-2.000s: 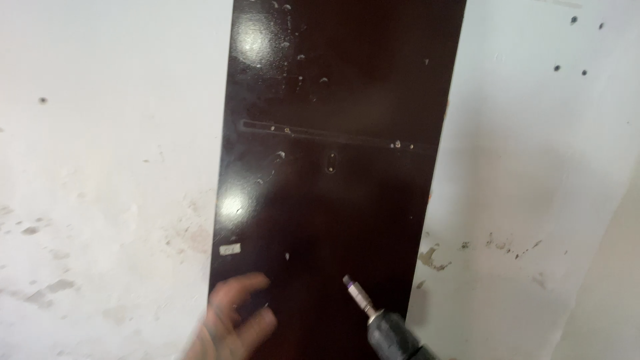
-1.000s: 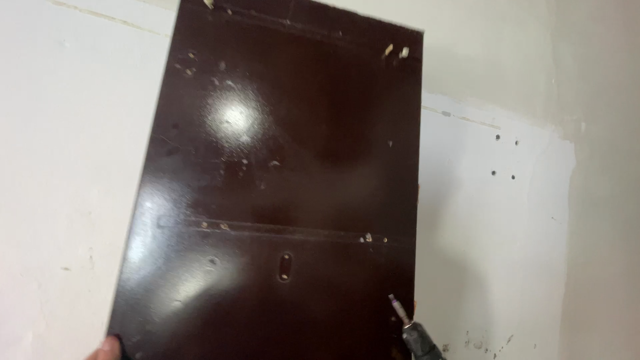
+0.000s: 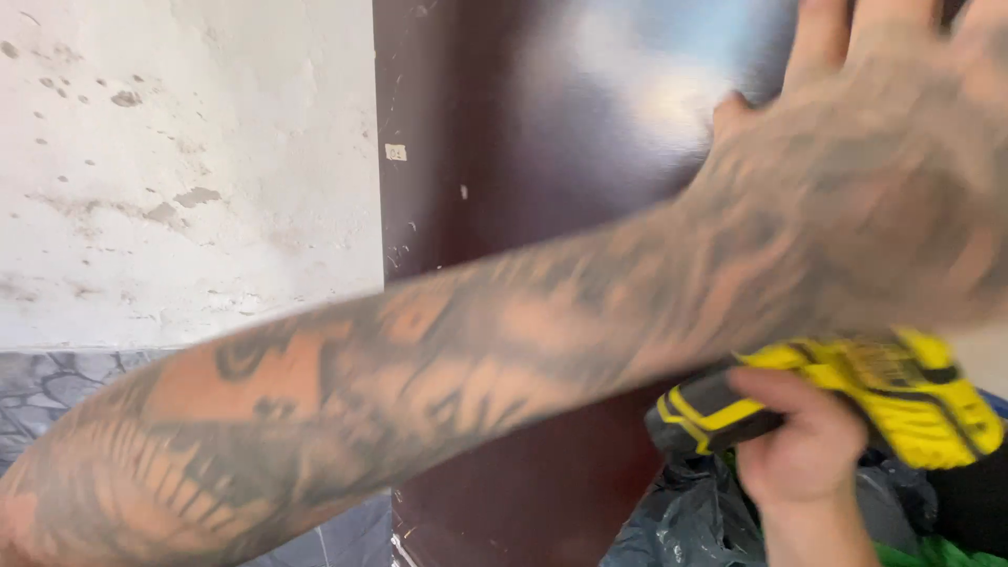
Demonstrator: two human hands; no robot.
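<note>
My left hand [image 3: 858, 150] reaches across from the lower left to the upper right, its forearm passing in front of a glossy dark brown panel [image 3: 504, 181]. Its fingers are apart near the panel's right side; whether they touch it is not clear. Below it, my right hand [image 3: 807, 441] is closed around a yellow and black cordless power drill [image 3: 882, 386], partly hidden by the left forearm. The panel stands upright against the wall, with a small label bearing writing [image 3: 395, 153] at its left edge and pale chips in its surface.
A white wall with stained, peeling paint [image 3: 181, 157] is at the left, above grey stone-patterned cladding [image 3: 47, 394]. Dark plastic bags [image 3: 685, 520] and green material [image 3: 929, 551] lie at the lower right.
My left hand was at the panel's lower left edge a second ago and now stretches across to the upper right. The view has moved much closer to the panel.
</note>
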